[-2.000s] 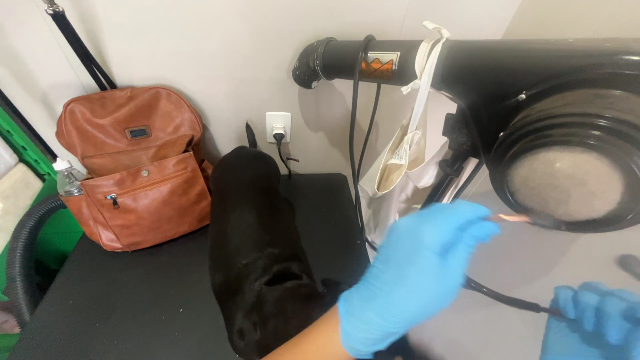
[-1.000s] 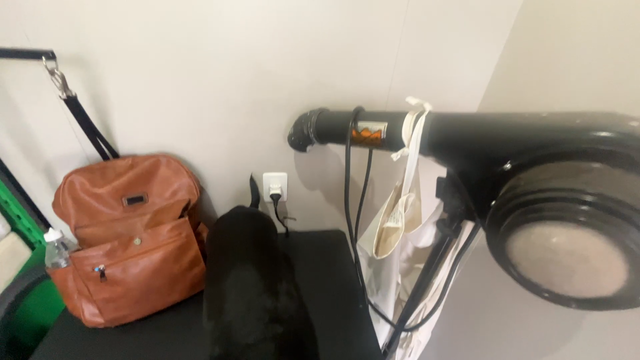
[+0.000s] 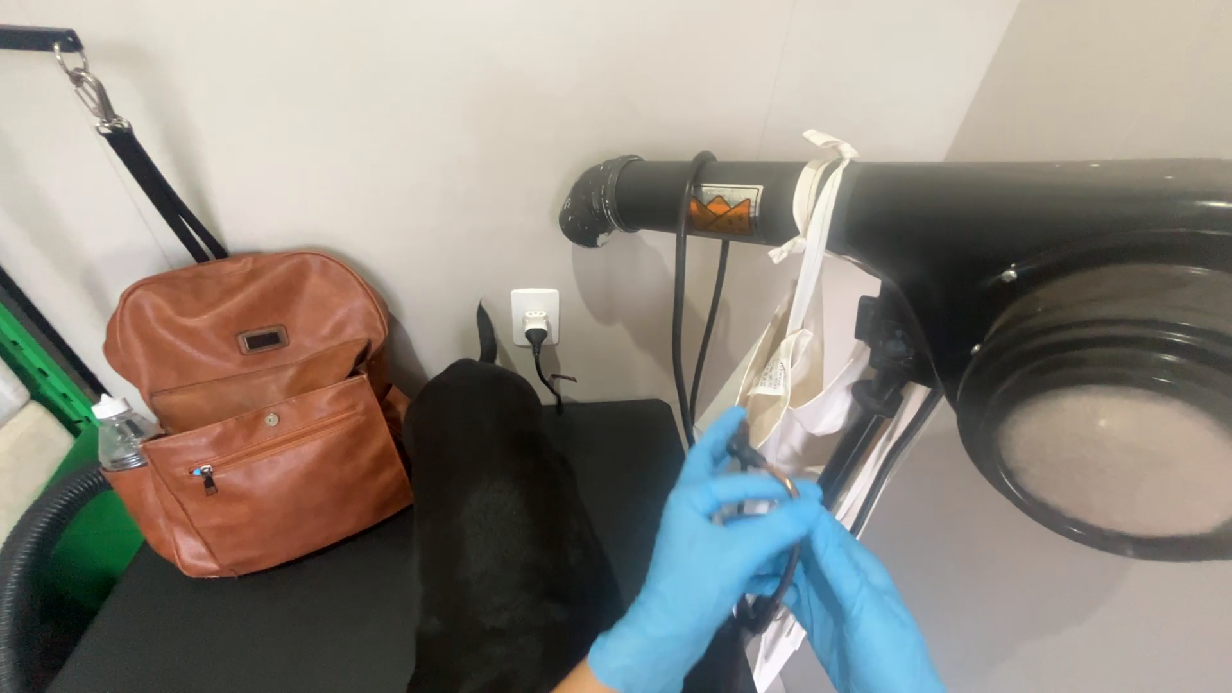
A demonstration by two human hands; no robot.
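In blue gloves, my left hand (image 3: 717, 539) and my right hand (image 3: 852, 587) meet at the lower middle of the head view. Between them they hold a thin, curved dark cord (image 3: 791, 568) with a copper-coloured stretch. My left fingers are around its upper part, while the right fingertips touch it lower down; gloves hide some of it. Left of my hands a short-haired black dog (image 3: 500, 520), seen from above with its tail raised, is on a black table (image 3: 616, 438). Its head is out of view or hidden.
A brown leather backpack (image 3: 279, 414) holding a clear bottle (image 3: 122, 438) stands at the left. A wall socket (image 3: 535, 318) has a plug in it. At the right are a black pipe (image 3: 654, 192) with a hanging cable, a cream cloth bag (image 3: 818, 385) and a large round black housing (image 3: 1107, 462).
Both gloved hands, out of view one second ago, are now together at the lower middle. Two seconds ago they were apart, the right one at the far right edge. The view has tilted up.
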